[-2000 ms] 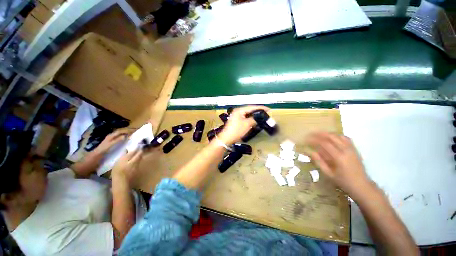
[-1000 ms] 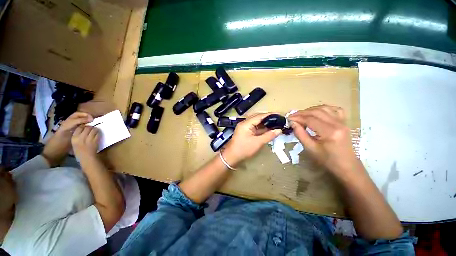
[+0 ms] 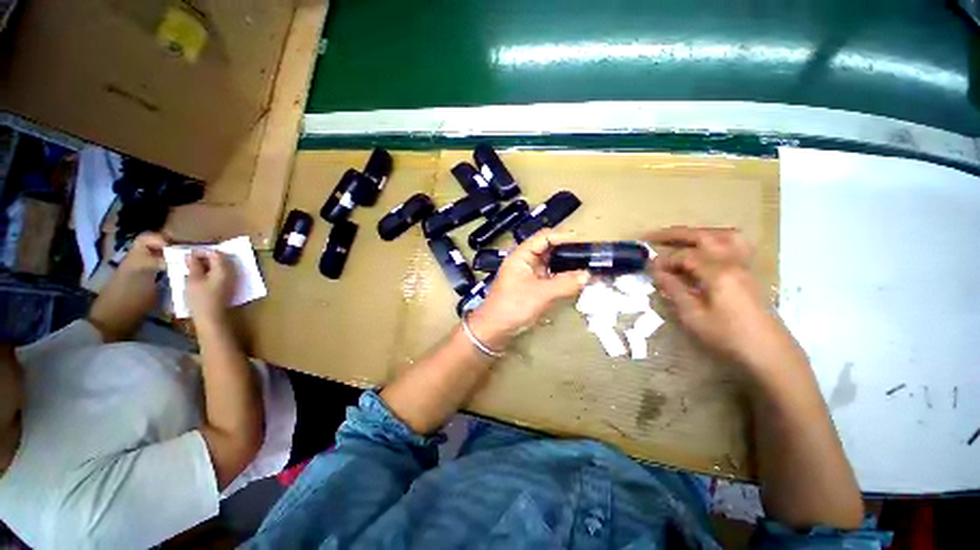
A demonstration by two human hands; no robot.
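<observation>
A black oblong case (image 3: 599, 256) with a pale band across its middle is held level by its left end in my left hand (image 3: 521, 292). My right hand (image 3: 704, 281) is at the case's right end, fingers bent; a small white bit shows near its fingertips. Whether it grips that bit or touches the case is unclear. Peeled white scraps (image 3: 620, 312) lie on the cardboard mat (image 3: 537, 376) just below the held case. A loose pile of black cases (image 3: 464, 214), several with white tabs, lies to the left of my hands.
A neighbouring person's hands (image 3: 210, 281) hold a white sheet (image 3: 243, 269) at left. A large carton (image 3: 140, 97) stands upper left. A green surface (image 3: 645, 54) with a pale edge runs behind the mat. A white board (image 3: 881, 322) with small dark marks is at right.
Since one second ago the held case has turned from end-on to lengthwise, and my right fingers have moved from its middle to its right end. Two seconds ago my hands were farther apart.
</observation>
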